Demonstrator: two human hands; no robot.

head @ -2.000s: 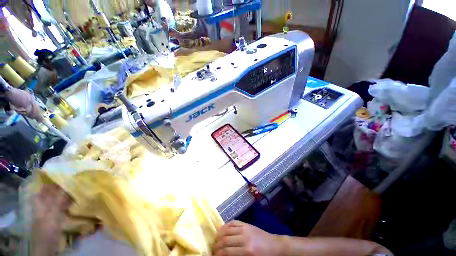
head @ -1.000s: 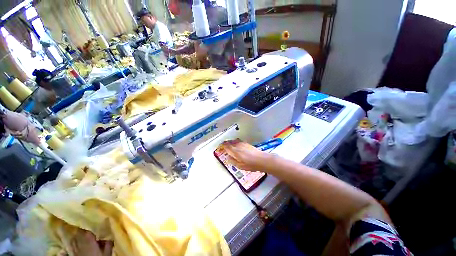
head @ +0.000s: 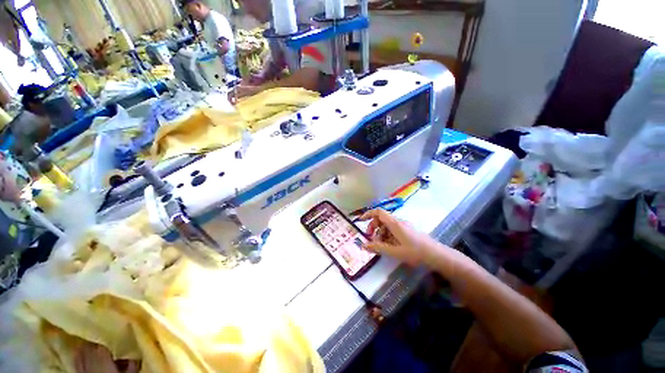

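A smartphone (head: pixel 339 239) with a lit screen and dark red edge lies on the white machine bed. My right hand (head: pixel 390 239) is at its right edge, fingers apart and slightly bent, fingertips over the screen's side; it holds nothing. The pale yellow fabric (head: pixel 146 320) is heaped at the left under the bright lamp, with sheer cream overlay (head: pixel 65 240) beside it. My left hand (head: pixel 106 358) shows only in part at the bottom left among the folds; its fingers and grip are hidden.
The white sewing machine (head: pixel 306 156) stands behind the phone. Blue snips (head: pixel 384 207) and a red-and-yellow tool (head: pixel 410 191) lie right of the phone. A beaded strap (head: pixel 374 309) hangs at the table edge. White bags (head: pixel 576 167) are at the right. A person (head: pixel 215 36) sits beyond.
My right hand came from the fabric's edge onto the phone, then drew back to the phone's right side. The screen display has changed. The camera view has shifted slightly.
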